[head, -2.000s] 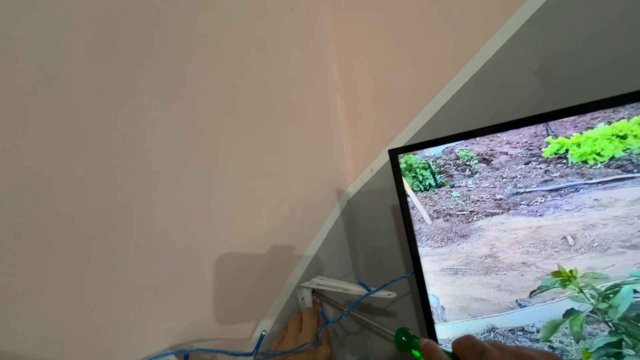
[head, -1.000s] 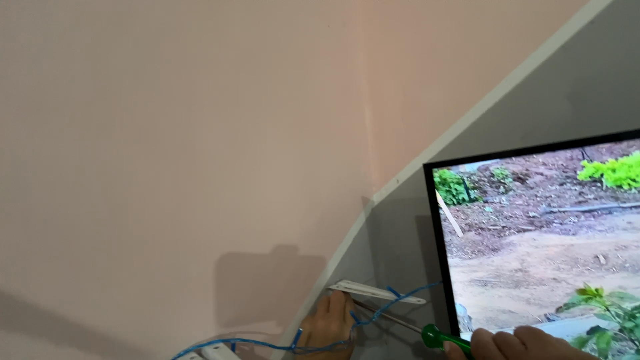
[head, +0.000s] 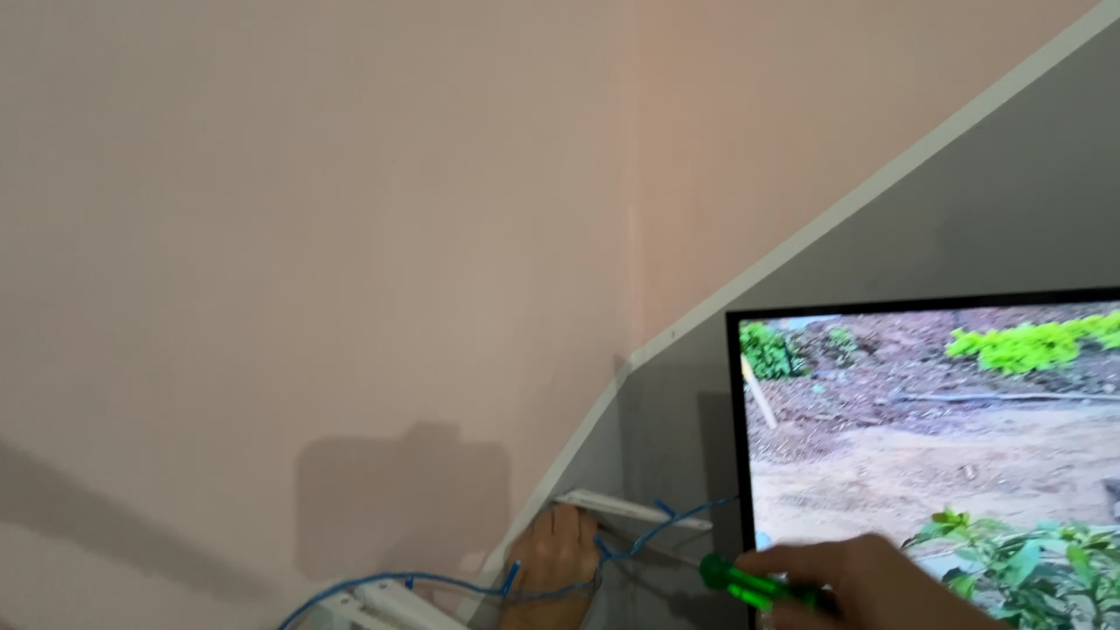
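Note:
My right hand holds a screwdriver by its green handle at the lower right, in front of the screen. The thin metal shaft points left toward a white shelf bracket on the grey wall near the corner. My left hand is raised against the bracket's left end, fingers bent; what its fingertips grip is hidden. A blue cable with cable ties on it runs across my left wrist and past the bracket toward the screen. The screwdriver's tip cannot be made out.
A lit flat television with a black frame stands close on the right. A second white bracket is at the bottom, left of my left hand. A pale border strip parts the pink wall from the grey one. Shadows fall on the wall.
The view has shifted, and more of the second white bracket shows at the bottom. Both hands stay near the first bracket, the right one still on the screwdriver.

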